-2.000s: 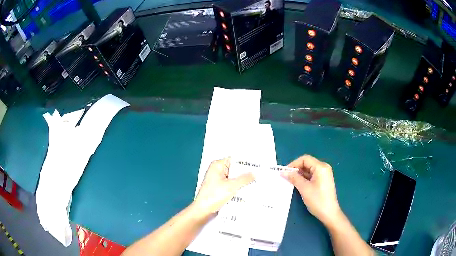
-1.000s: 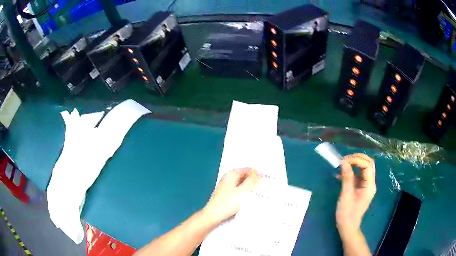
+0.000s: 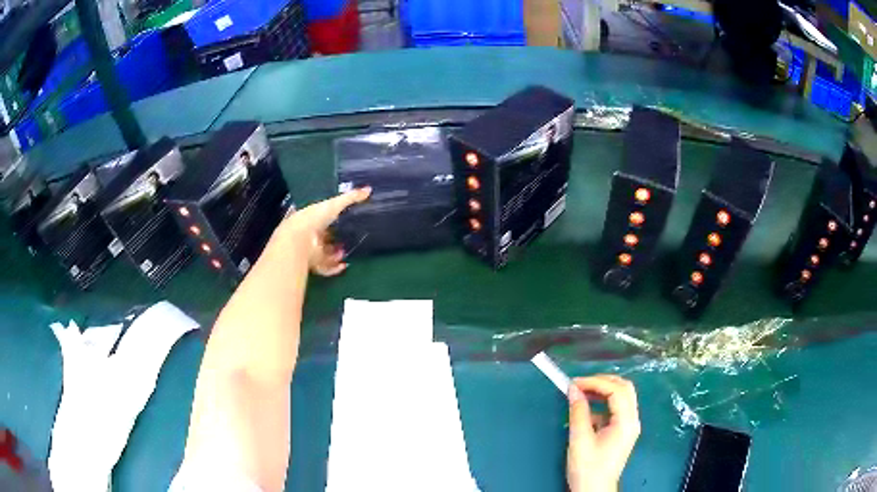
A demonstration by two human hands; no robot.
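Note:
My left hand (image 3: 325,231) reaches over the dark green belt, fingers apart, at the left end of a flat-lying black retail box (image 3: 399,192). The thumb side overlaps the box; I cannot tell whether it grips it. My right hand (image 3: 603,423) is at the lower right over the worktop, thumb and finger pinching a small white label (image 3: 552,373) that sticks out to the upper left. White label sheets (image 3: 389,404) lie between my arms; no print shows on them.
Standing black boxes (image 3: 524,173) line the conveyor belt (image 3: 548,283) on both sides. A heap of white backing paper (image 3: 101,394) lies at left. A black slab (image 3: 717,459) lies at lower right. Crinkled clear film (image 3: 731,344) covers the belt edge. Blue bins (image 3: 462,21) are beyond.
My left hand has left the label sheets and moved forward to the flat box. My right hand peeled off a label and still holds it. The view has tilted up.

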